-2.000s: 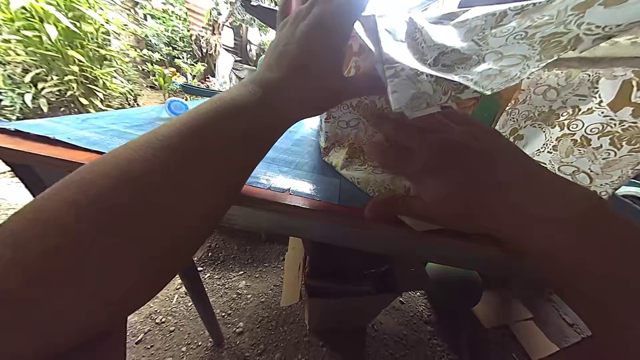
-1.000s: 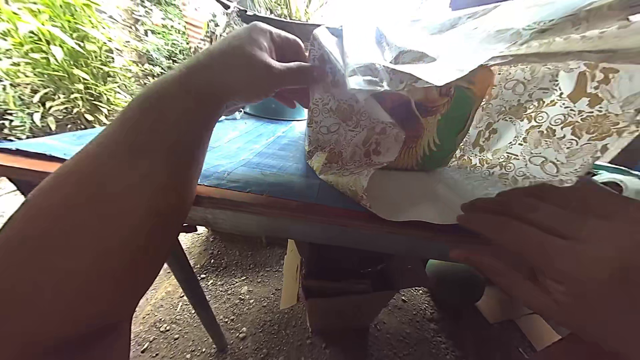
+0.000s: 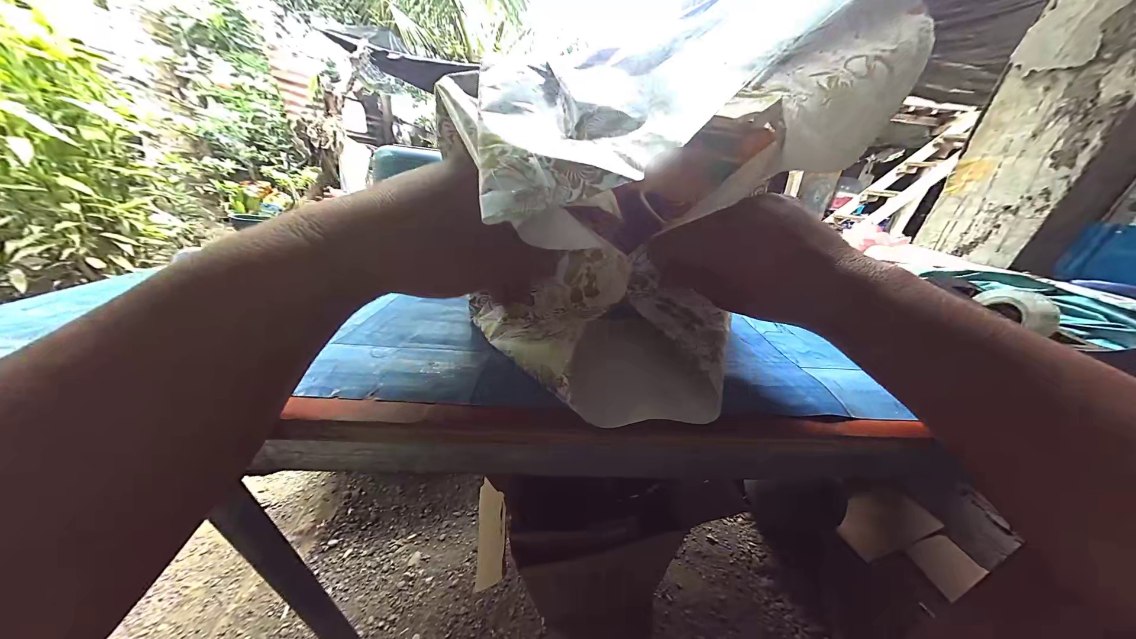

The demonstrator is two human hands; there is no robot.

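Note:
A sheet of gold-patterned white wrapping paper [image 3: 657, 373] stands bunched around a colourful printed item [image 3: 710, 169] at the front edge of a table with a blue cover [image 3: 399, 355]. My left hand [image 3: 479, 231] grips the paper's left side, its fingers mostly in shadow behind the folds. On the right side, my right hand [image 3: 754, 257] presses and holds the gathered paper. The paper's upper part rises loose and shiny above both hands. A rounded flap hangs at the table's front edge. The item's full shape is hidden by the paper.
At the right of the table lie a roll of tape [image 3: 1021, 306] and teal material [image 3: 1087, 311]. A green chair back [image 3: 404, 162] shows behind the left forearm. Cardboard pieces [image 3: 887, 524] lie below the table, by its dark leg [image 3: 280, 559]. A weathered post [image 3: 1003, 133] stands at the right.
My right hand has moved from the lower right up to the paper's right side. The paper, spread toward the right before, is now drawn in around the printed item.

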